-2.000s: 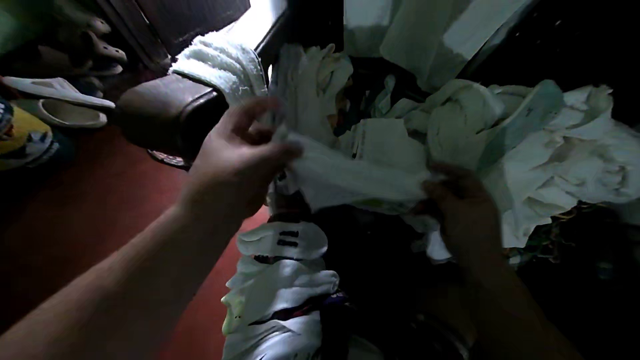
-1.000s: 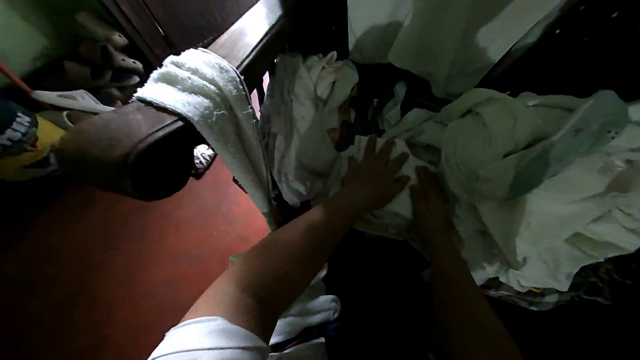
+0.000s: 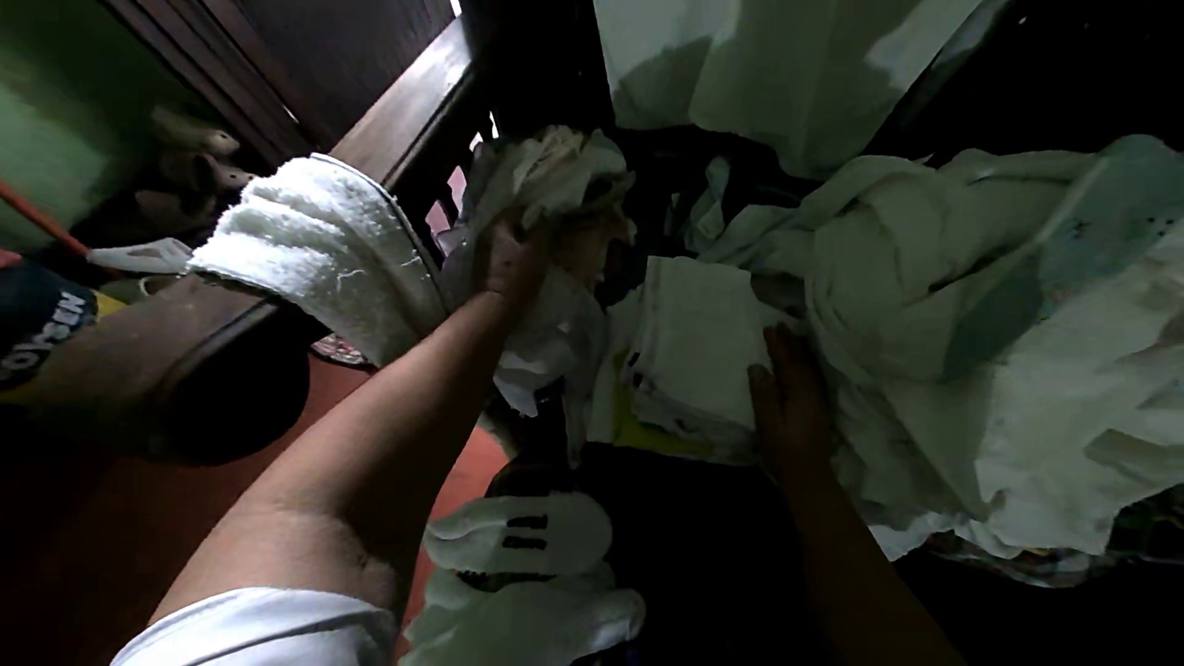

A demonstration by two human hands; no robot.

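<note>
My left hand (image 3: pixel 513 259) reaches into a bunched pile of pale cloths (image 3: pixel 573 176) beside the wooden armrest; its fingers are partly hidden among the folds, so its hold cannot be made out. A stack of folded white cloths (image 3: pixel 703 342) lies at the centre, with a yellow piece at its lower edge. Against the right edge of that stack rests my right hand (image 3: pixel 791 402), fingers extended, in deep shadow. Right of it spreads a large heap of crumpled white and pale green cloth (image 3: pixel 906 277).
A white terry towel (image 3: pixel 319 245) drapes over the wooden armrest (image 3: pixel 185 361) at left. White items with dark marks (image 3: pixel 527 541) lie at the bottom centre. Pale fabric (image 3: pixel 777 74) hangs at the back. Shoes (image 3: pixel 194 166) stand by the green wall, above a red floor (image 3: pixel 370 407).
The white cloth stretched between both hands two seconds ago was pressed down on the stack a second later. Since then my left hand has moved left into the bunched pile; my right hand remains near the stack.
</note>
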